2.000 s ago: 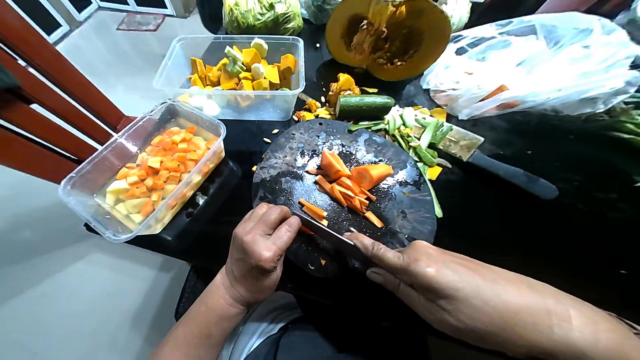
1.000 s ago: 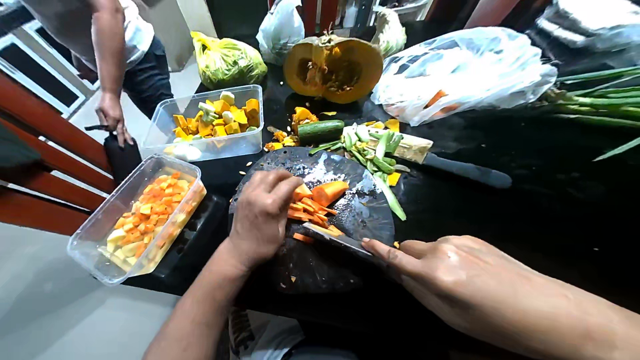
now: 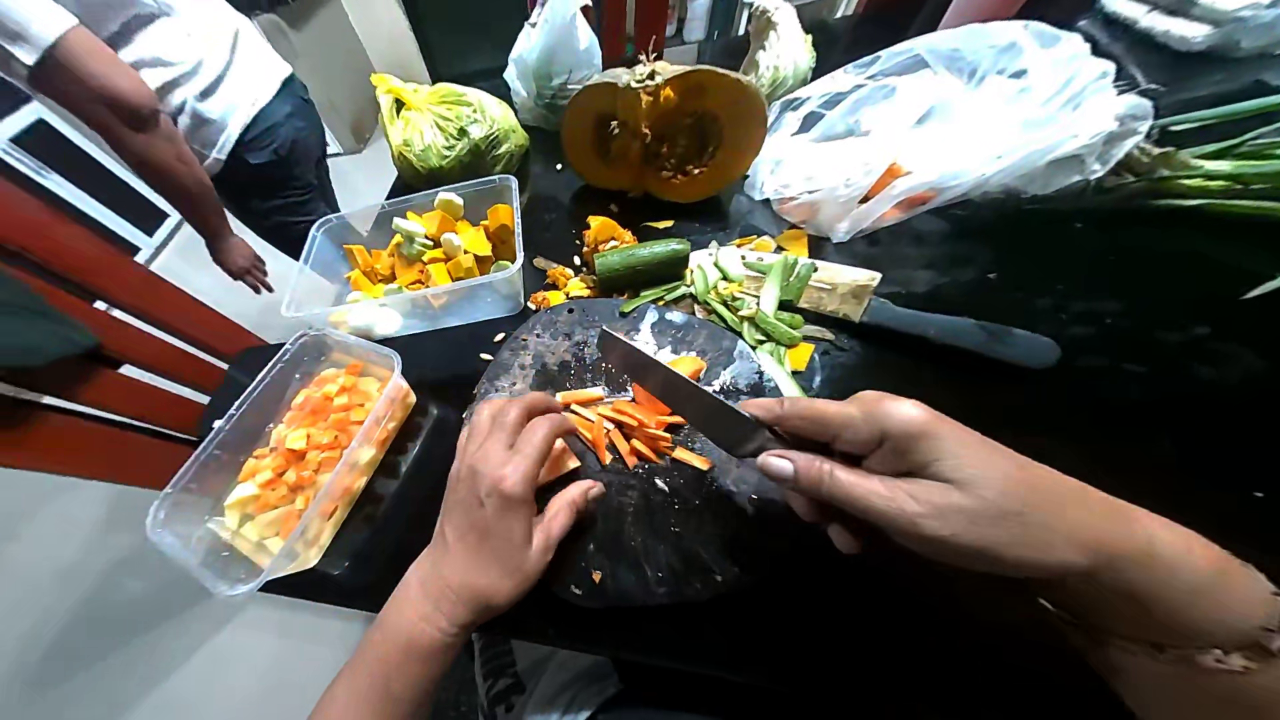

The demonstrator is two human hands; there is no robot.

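Observation:
My right hand [image 3: 860,470] grips a knife [image 3: 690,395] by its handle, the blade slanting up and left over the round dark cutting board [image 3: 660,540]. Under and beside the blade lie several carrot sticks [image 3: 630,430]. At the left of the board, my left hand [image 3: 515,490] rests with its fingers curled over a carrot piece [image 3: 557,462], part of which shows between thumb and fingers. Behind the blade sits another carrot piece [image 3: 688,367], partly hidden. A clear plastic container [image 3: 185,535] with diced orange and pale vegetables [image 3: 310,440] stands left of the board.
Behind the board are a second container [image 3: 460,303] of pumpkin chunks, a cut pumpkin [image 3: 665,130], a cucumber piece [image 3: 642,264], green peelings [image 3: 775,300] and a second knife [image 3: 960,332]. Plastic bags [image 3: 950,120] lie farther back. A person [image 3: 230,110] stands at the upper left.
The knife has risen off the small carrot pieces, its blade now pointing up and left. My left hand has moved to the board's left side. The other person, absent at first, has come farther into view.

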